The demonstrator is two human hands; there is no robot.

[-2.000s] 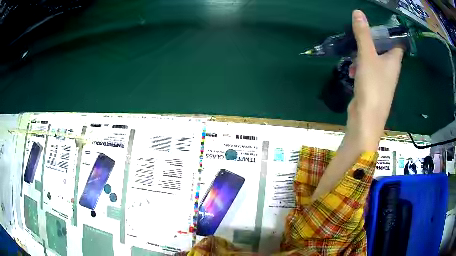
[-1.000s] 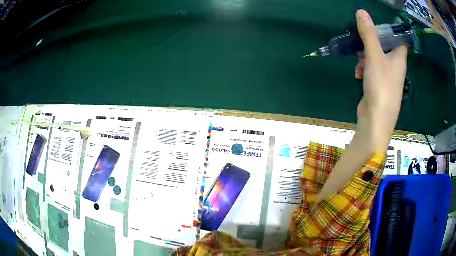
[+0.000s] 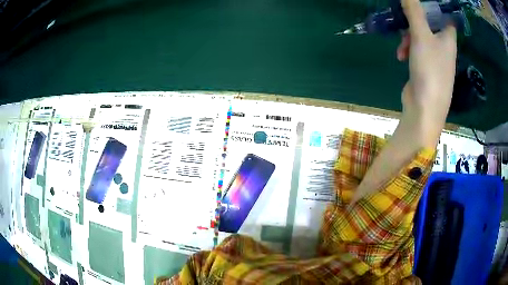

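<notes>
My right hand (image 3: pixel 429 61) is at the upper right, closed around a dark dispensing syringe (image 3: pixel 387 21) over the dark green conveyor belt (image 3: pixel 195 50). The syringe points left and its thin pale tip (image 3: pixel 346 32) is above the belt, touching no part. A bright green adapter (image 3: pixel 467 16) is at its rear, near the frame edge. A black cylindrical housing (image 3: pixel 470 86) stands on the belt just right of my right wrist, partly in shadow. My left hand is not in view; only a plaid sleeve (image 3: pixel 239 264) shows at the bottom.
Printed phone-glass packaging sheets (image 3: pixel 172 214) cover the ledge in front of the belt. A blue plastic bin (image 3: pixel 479 222) with long dark parts (image 3: pixel 443 239) is at the lower right. A small pale scrap (image 3: pixel 51 24) lies on the belt at the upper left.
The black housing has moved right, from left of my right wrist, behind it, to its right side. The pale scrap has shifted right. The whole view has shifted, with ledge and hand now higher.
</notes>
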